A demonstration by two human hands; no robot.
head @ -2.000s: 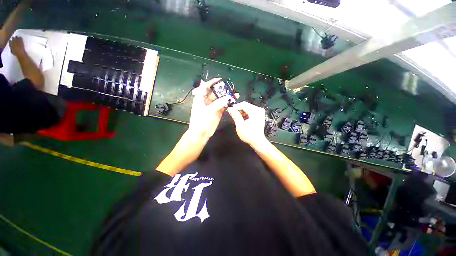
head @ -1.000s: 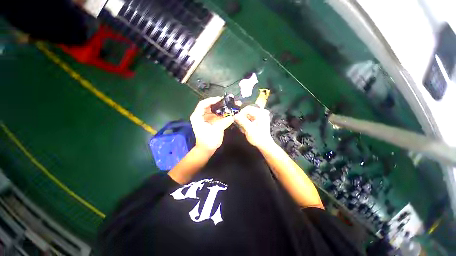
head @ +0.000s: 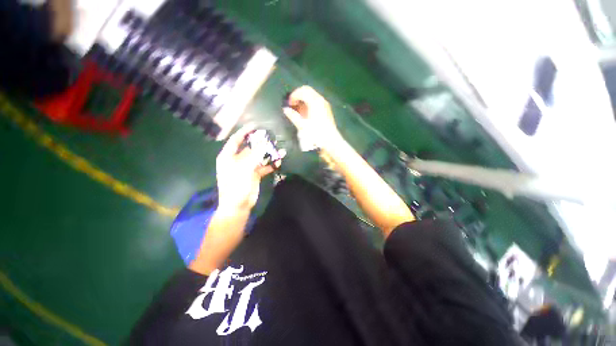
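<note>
My left hand holds an open unit, black with pale, silvery inner parts, just beyond my shirt front. My right hand is farther forward and to the right, apart from the unit, with fingers bent over the green bench. A small dark part shows at its fingertips; blur hides whether it is gripped or only touched. A white cloth lies partly hidden below my right wrist.
A tray with rows of black pieces is at upper left. A red stool and a blue stool stand below the bench. Black units lie at right, near a pale post. The white shelf holds a phone.
My right hand has left the unit and moved forward, up to the small dark part. My left hand still holds the unit, slightly farther left. The view has turned and shifted.
</note>
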